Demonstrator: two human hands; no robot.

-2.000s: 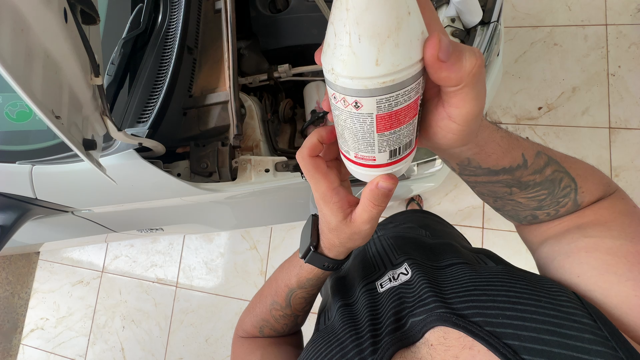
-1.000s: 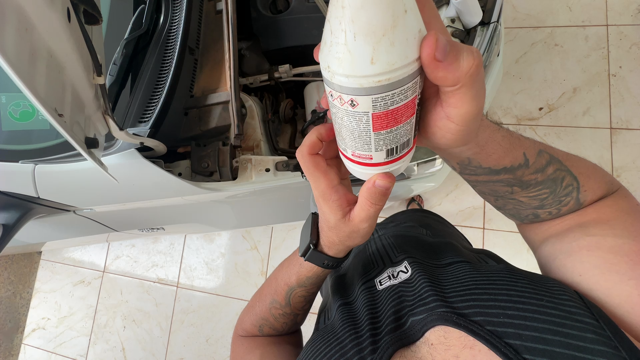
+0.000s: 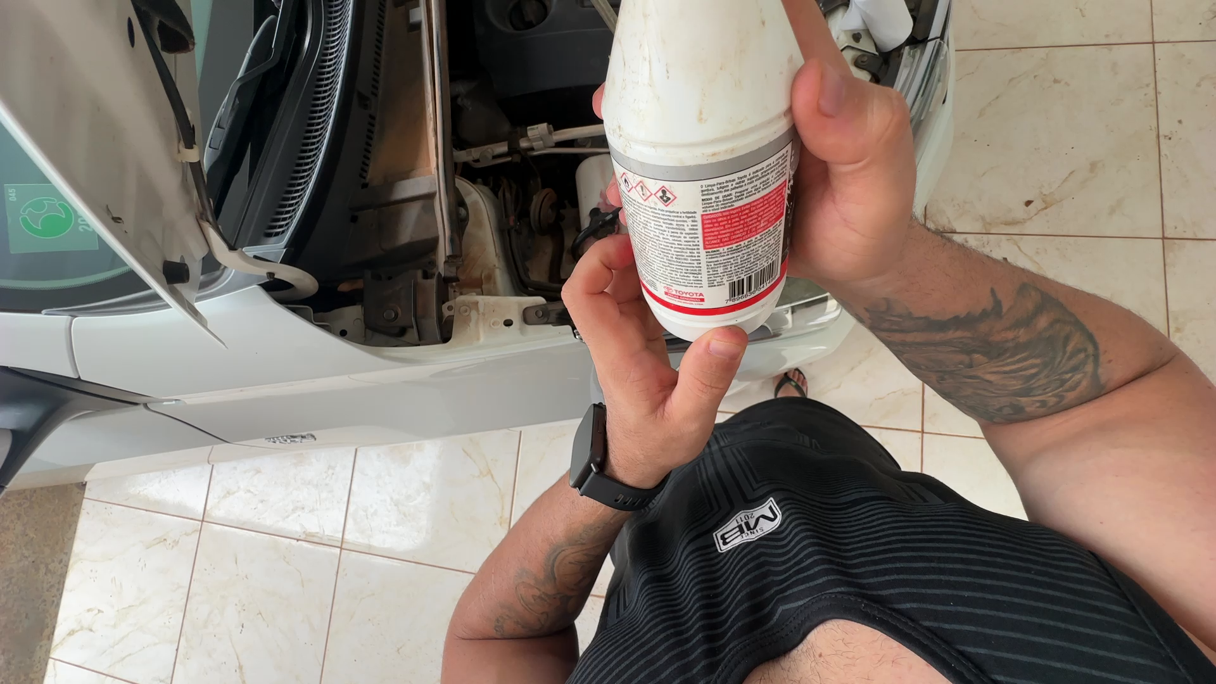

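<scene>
A white plastic Toyota bottle [image 3: 703,95] with a printed label, red bands and hazard symbols is held up before my chest, over the car's front edge. My left hand [image 3: 651,351], with a black watch on its wrist, grips the lower part, its thumb at the base. Around the other side of the bottle wraps my right hand [image 3: 855,171], thumb against the edge near the label's top. The bottle's upper end lies outside the view, and some fingers are hidden behind it.
Behind the bottle is the open engine bay [image 3: 532,209] of a light-coloured car, with its fender [image 3: 380,399] along the near side. The raised hood [image 3: 95,123] stands at the left. Pale floor tiles [image 3: 418,494] lie below and to the right.
</scene>
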